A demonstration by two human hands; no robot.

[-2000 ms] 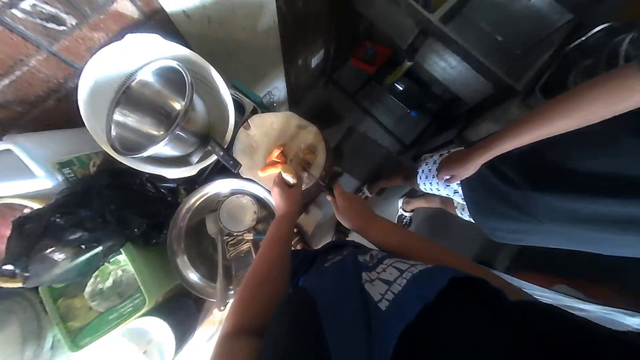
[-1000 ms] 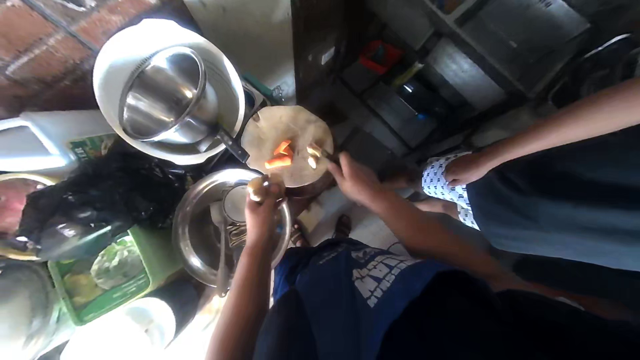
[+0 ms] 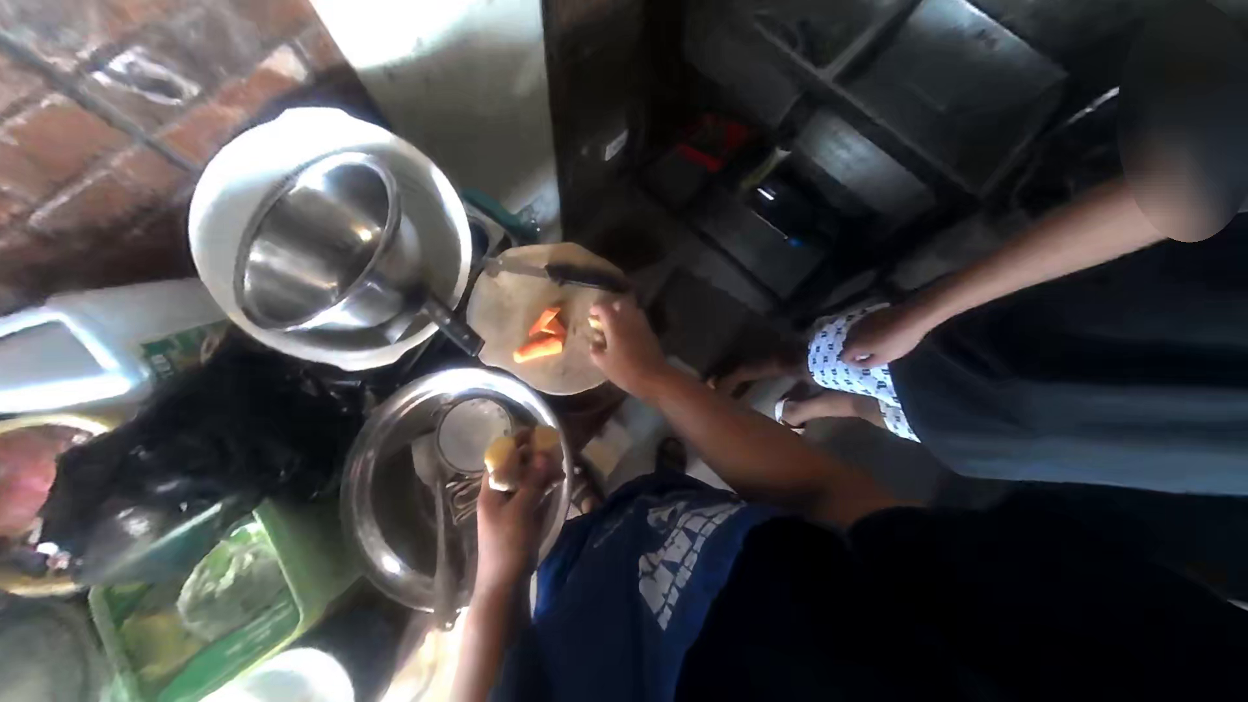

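My left hand (image 3: 517, 497) holds yellowish food pieces (image 3: 501, 458), perhaps potato, over a steel bowl (image 3: 375, 546) that contains a cup (image 3: 475, 436) and utensils. On the right part of a round wooden board (image 3: 497, 312), my right hand (image 3: 626, 341) has its fingers closed around small pale yellow pieces (image 3: 597, 327). Orange pieces (image 3: 541, 336), which look like carrot, lie in the middle of the board. A knife with a dark handle (image 3: 585, 277) rests along the board's far edge, out of my hands.
A steel saucepan (image 3: 317, 244) sits in a large white basin (image 3: 219, 224), its handle pointing toward the board. Black plastic bag (image 3: 195, 448) and green crate (image 3: 283, 575) are at the left. Another person (image 3: 1024, 380) stands at the right, one hand at their patterned clothing.
The knife has left my right hand and lies on the board. That hand now gathers the pale pieces. My left hand, over the board at first, moved to the bowl and now shows more pieces.
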